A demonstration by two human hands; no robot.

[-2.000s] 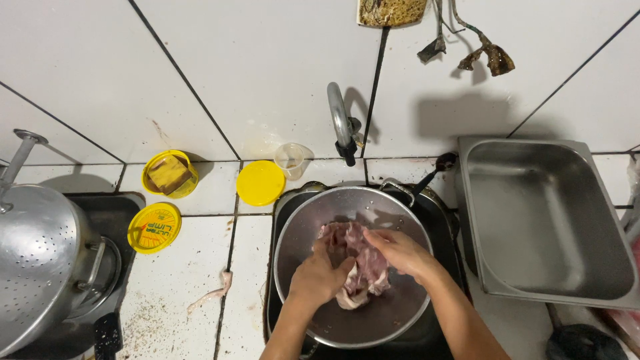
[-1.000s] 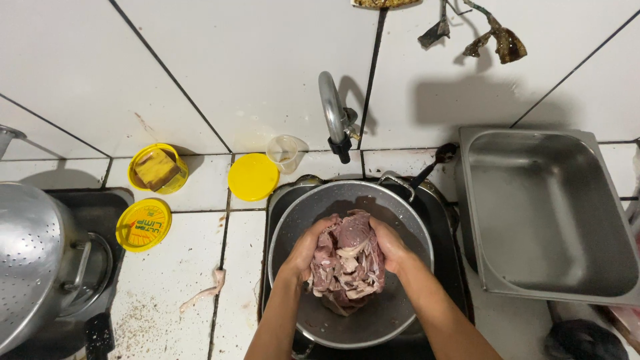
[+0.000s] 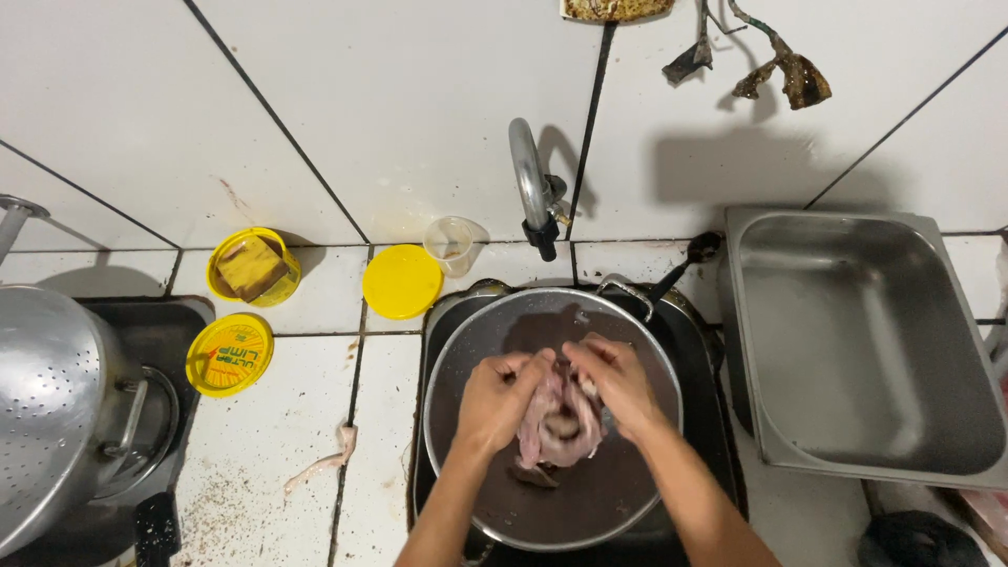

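Observation:
A piece of raw meat (image 3: 561, 425) hangs between my two hands over a round metal bowl (image 3: 551, 539). My left hand (image 3: 500, 398) pinches its upper left edge between thumb and fingers. On the opposite side, my right hand (image 3: 618, 382) grips the upper right edge. The meat droops in a loop, with a pale patch in its middle. A darker scrap (image 3: 534, 476) shows just below it in the bowl. The bowl sits in a black sink or tray, under a curved metal faucet (image 3: 529, 177).
A steel pan (image 3: 858, 346) stands at right, beside a black spoon (image 3: 669, 276). Left are a perforated metal pot (image 3: 47, 394), a yellow tub with a sponge (image 3: 252, 268), yellow lids (image 3: 402, 282) (image 3: 230, 355), and a clear cup (image 3: 449, 244). A meat scrap (image 3: 323, 463) lies on the tiles.
One second ago my hands cupped a bunched heap of meat from both sides; now they hold a piece by its upper edges, and it hangs in a loop.

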